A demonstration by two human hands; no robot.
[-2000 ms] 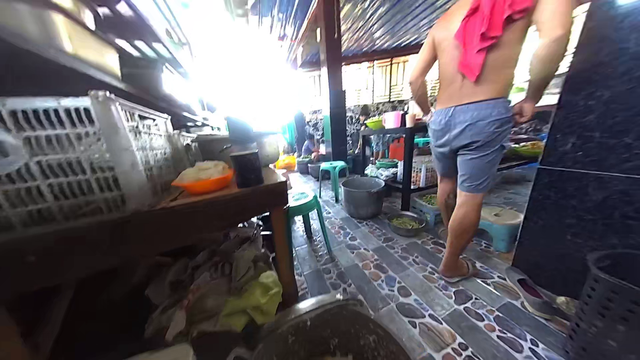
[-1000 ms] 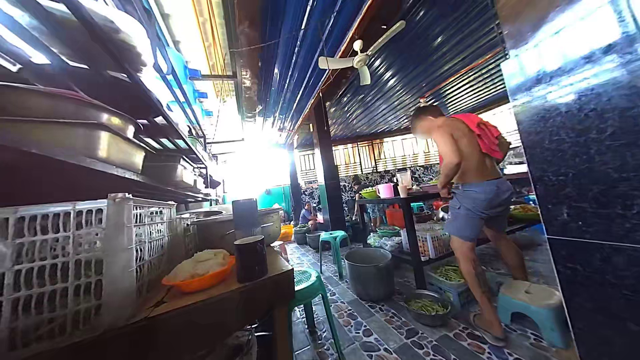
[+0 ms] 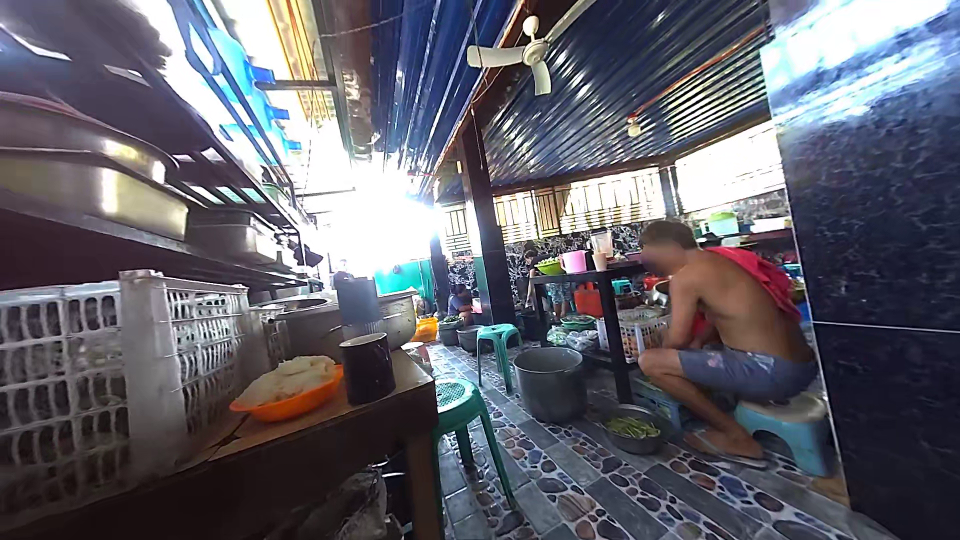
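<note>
Neither of my hands shows in the head view. Closest to me, on a wooden table (image 3: 330, 450) at the left, an orange plastic bowl (image 3: 289, 405) holds a pale, whitish food. Beside it stands a dark mug (image 3: 367, 369). A white plastic crate (image 3: 146, 375) sits to the left of the bowl. Behind the mug is a large metal pot (image 3: 307, 330). On the floor further off are a big grey pot (image 3: 551, 384) and a metal basin (image 3: 634, 444) with green vegetables in it.
A person (image 3: 739, 322) sits on a low blue stool (image 3: 802, 435) at the right, beside a dark tiled pillar (image 3: 885, 300). Green plastic stools (image 3: 459, 405) stand right of the table. Metal trays (image 3: 97, 187) fill a rack at upper left. Other people are further back.
The person with the red cloth was standing with their back to me, then bent down, and now sits on the low stool. The view has tilted up.
</note>
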